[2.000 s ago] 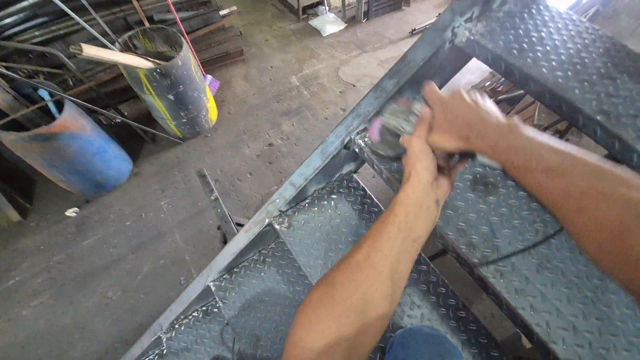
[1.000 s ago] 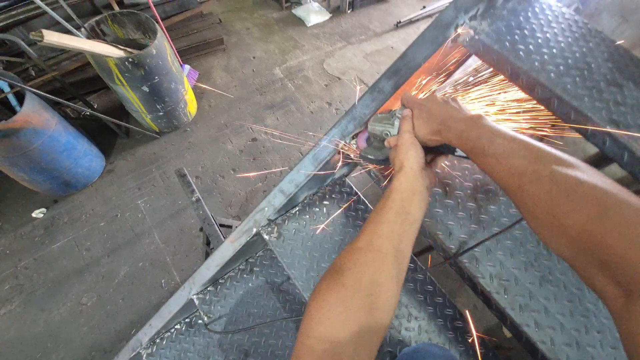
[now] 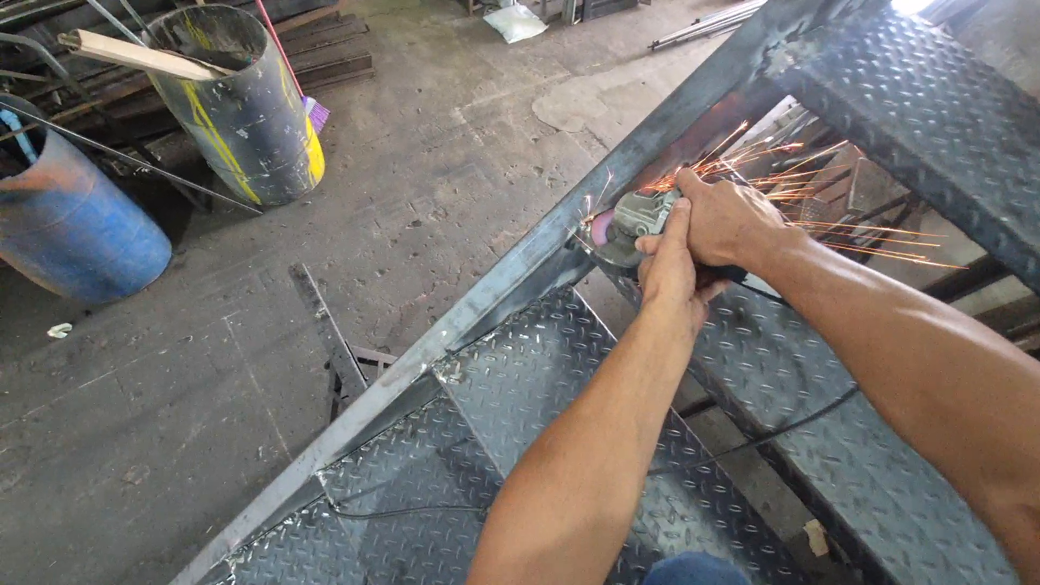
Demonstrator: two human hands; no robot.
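An angle grinder (image 3: 638,219) with a pinkish disc meets the steel side beam (image 3: 520,248) of a metal staircase, where a tread joins it. Sparks fly off to the right from there. My left hand (image 3: 670,260) is wrapped around the grinder's body from the near side. My right hand (image 3: 727,215) grips the grinder from above and to the right, touching the left. Diamond-plate treads (image 3: 528,374) lie below and beside my arms. A black power cord (image 3: 780,431) runs over the treads. The lower side of the grinder is partly hidden by my hands.
A blue drum (image 3: 89,219) and a black drum with yellow streaks (image 3: 244,122) stand on the concrete floor at left, with scrap steel behind. A purple broom (image 3: 315,114) leans there. A steel bar (image 3: 325,325) lies beside the beam. Gaps show between the treads.
Two seconds ago no sparks showed at the grinder; a second ago a wide orange spray came off it. The spray is now thinner. Both hands stay on the tool.
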